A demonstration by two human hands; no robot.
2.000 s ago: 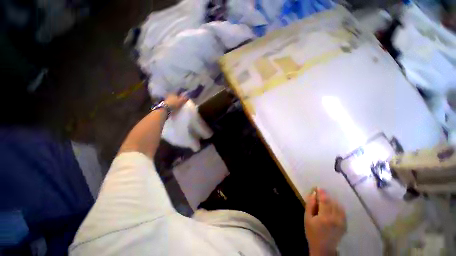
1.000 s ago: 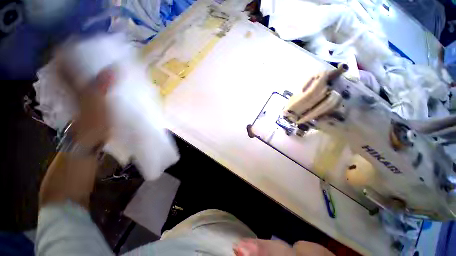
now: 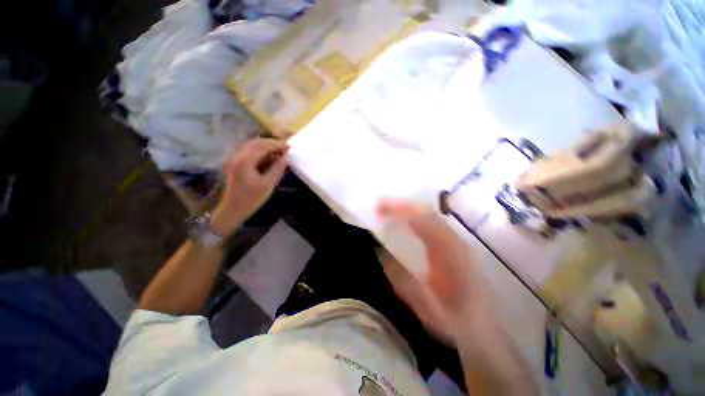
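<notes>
A white garment piece [image 3: 410, 100] lies spread on the machine table, left of the needle area, with a purple-blue patch at its far right corner. My left hand [image 3: 255, 174] pinches its left edge between thumb and fingers at the table's front edge. My right hand [image 3: 437, 255] is blurred, fingers apart, over the near edge of the cloth; whether it touches the cloth cannot be told. The sewing machine head [image 3: 587, 182] stands to the right, with the presser foot [image 3: 514, 205] under it.
Thread snips [image 3: 551, 349] lie on the table [image 3: 495, 309] near its front edge at right. A garment pile [image 3: 182, 93] is heaped at the left, and more white cloth [image 3: 595, 31] lies behind the machine. A pale flat panel [image 3: 270, 263] shows below the table edge.
The white cloth, swung blurred in my left hand at the left, now lies spread on the table. My right hand has moved up from the bottom edge over the table. The view has shifted.
</notes>
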